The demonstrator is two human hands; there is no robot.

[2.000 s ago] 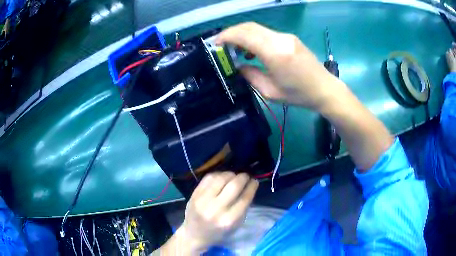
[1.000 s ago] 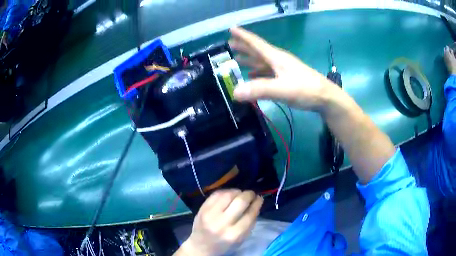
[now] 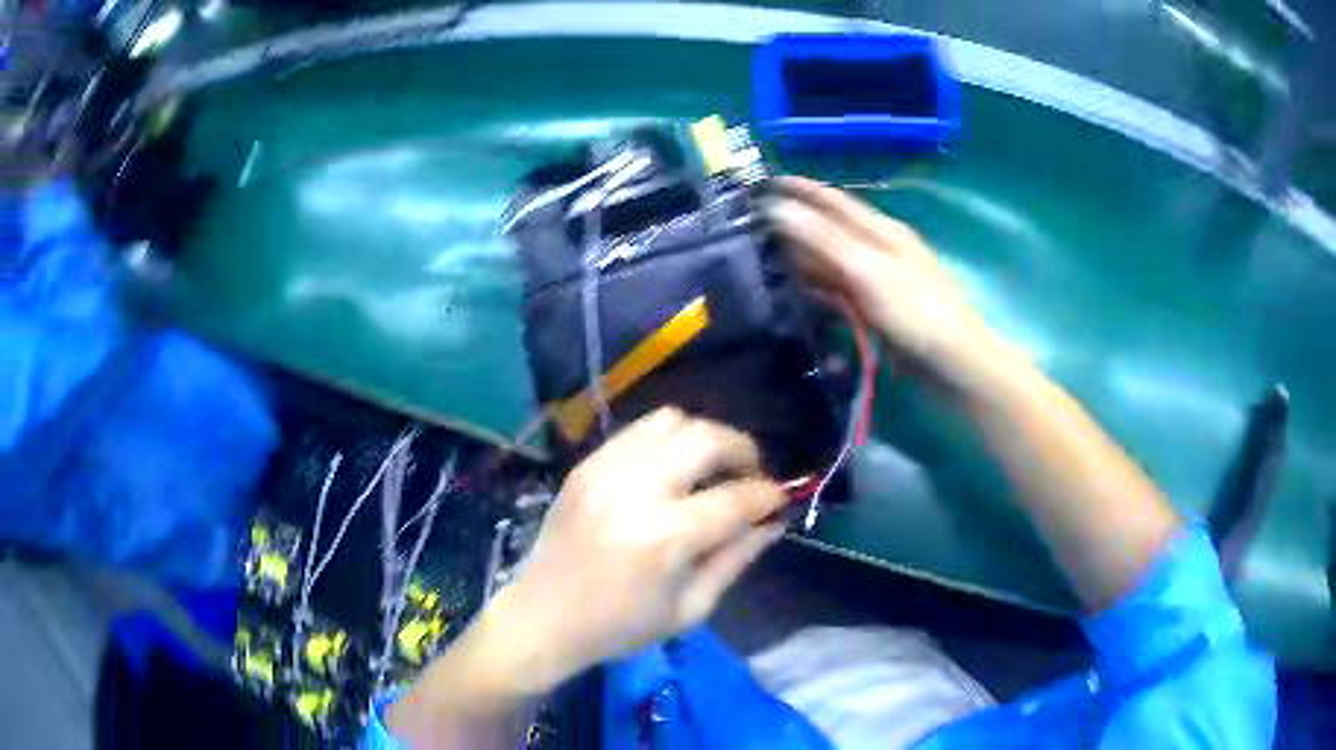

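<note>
The black boxy housing (image 3: pixel 645 315) lies on the green bench, blurred by motion. An amber strip (image 3: pixel 637 366) runs diagonally across its top, and a thin white cable (image 3: pixel 592 315) runs down over it. The circuit board (image 3: pixel 725 151) with a yellow part sits at its far right corner. My right hand (image 3: pixel 879 279) is at the housing's right side, fingertips hidden behind its edge. My left hand (image 3: pixel 659 513) is at the near edge, fingers bent beside the red-and-black leads (image 3: pixel 865 396); whether it grips anything is unclear.
A blue bin (image 3: pixel 857 95) stands at the back, right of the housing. Boards with yellow parts and white wires (image 3: pixel 337 637) lie low left by the lap. A neighbour's blue sleeve (image 3: pixel 132 425) is at the left. A dark blurred object (image 3: pixel 1253 462) is at the right.
The view has swung left. The housing has turned more upright in view, and the blue bin now shows to its right. My right hand has moved from the board down to the housing's right side.
</note>
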